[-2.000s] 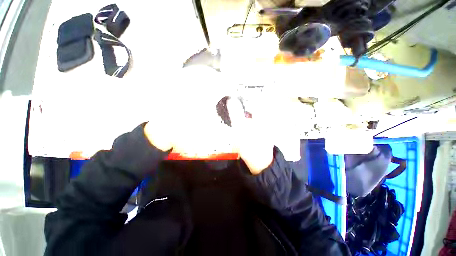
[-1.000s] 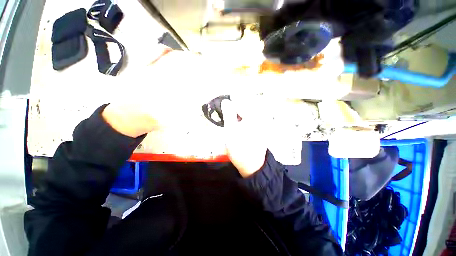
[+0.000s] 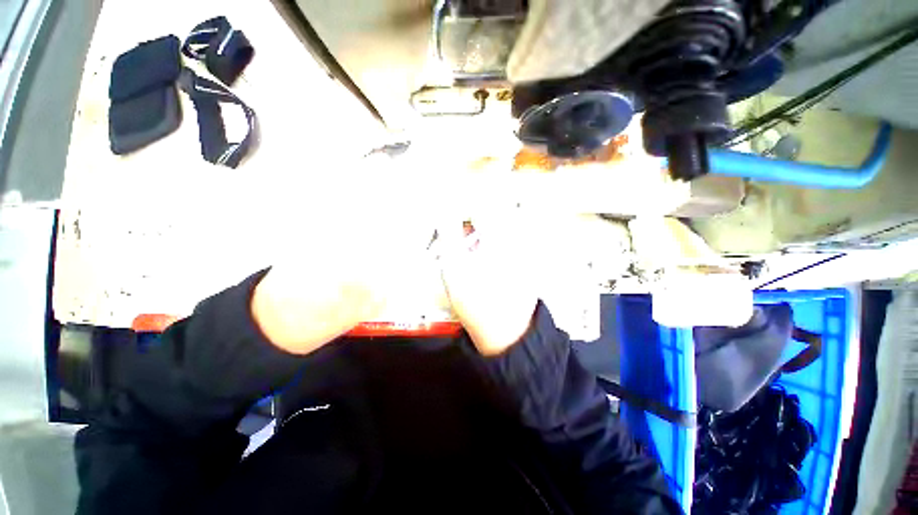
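Glare washes out the middle of the view. My left hand (image 3: 320, 300) reaches in from the left over the table's front; its fingers are lost in the glare. My right hand (image 3: 490, 299) is close beside it on the right, its fingers also washed out. A small dark red item (image 3: 469, 235) shows at my right fingers. Only a thin dark edge of a piece shows between my hands, so their grip cannot be told. The sewing machine's black round fitting (image 3: 576, 123) is above and right of my hands.
Flat black pouch panels (image 3: 145, 96) and a curled black band (image 3: 223, 106) lie at far left. A blue tube (image 3: 800, 169) curves on the machine. The blue crate (image 3: 833, 387) at right holds a black bundle (image 3: 755, 443) and grey fabric (image 3: 740, 364).
My left hand reached up and left, then came back beside my right hand. The dark looped piece seen before between my hands now shows only as a thin edge.
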